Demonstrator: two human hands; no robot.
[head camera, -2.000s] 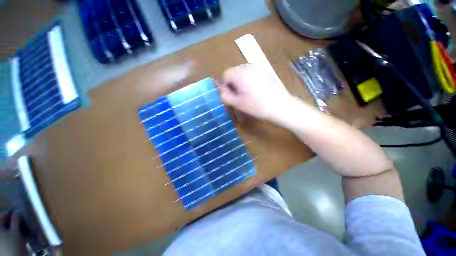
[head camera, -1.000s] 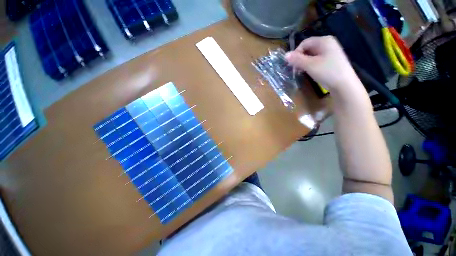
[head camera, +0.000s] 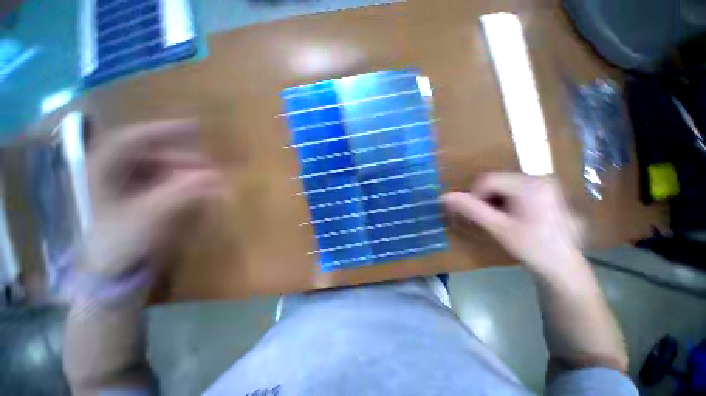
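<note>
A blue solar cell array (head camera: 368, 170) lies flat on the brown table in front of me, with thin silver ribbons across it and their ends sticking out at both sides. A small bright white patch shows at its top right corner. My right hand (head camera: 522, 220) is just off the array's lower right edge, thumb and fingertips pinched together; whether they hold something is too blurred to tell. My left hand (head camera: 151, 186) is strongly blurred, left of the array and apart from it; its contents cannot be told.
A wider white strip (head camera: 517, 93) lies right of the array. Beyond it are a tangled silver ribbon pile (head camera: 600, 135) and a black object with a yellow label (head camera: 663, 180). A finished panel (head camera: 128, 35) lies at back left. A grey round container (head camera: 631, 31) stands at back right.
The view has turned, so the array shows nearer the middle. My right hand has moved from the silver ribbon pile to the array's right edge. My left hand has come into view.
</note>
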